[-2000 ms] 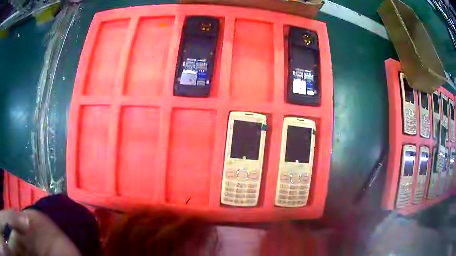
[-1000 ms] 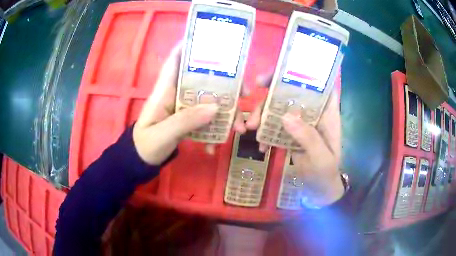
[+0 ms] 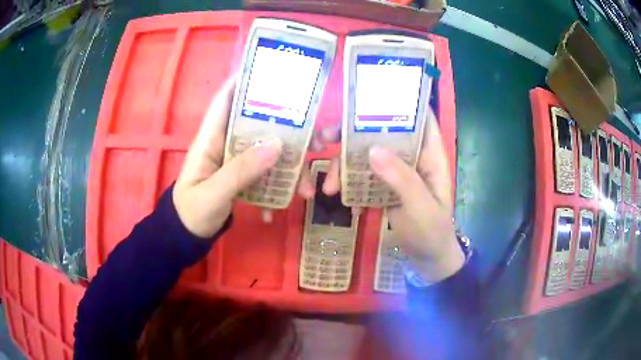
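Observation:
My left hand (image 3: pixel 214 179) holds a gold bar phone (image 3: pixel 281 105), its thumb on the navigation key area. My right hand (image 3: pixel 415 204) holds a second gold phone (image 3: pixel 386 119), its thumb at the top of the keypad. Both screens are lit white and blue with a pink strip. The phones are side by side, upper ends slightly apart, above the red phone tray (image 3: pixel 133 158). A gold phone (image 3: pixel 329 246) with a dark screen lies face up in the tray's lower row. Another phone (image 3: pixel 389 260) lies right of it, partly hidden by my right hand.
A second red tray (image 3: pixel 540 211) at the right holds several gold phones. An open brown cardboard box (image 3: pixel 580 77) stands at its far end. Another red tray (image 3: pixel 35 302) is at the lower left. A slim dark pen (image 3: pixel 519 239) lies between the right trays. Clear film (image 3: pixel 56 155) runs along the left.
Two seconds ago no phone was held and two black phone backs showed in the upper row. Since one second ago, the right phone has moved left and turned more upright; the left one has moved slightly left and down.

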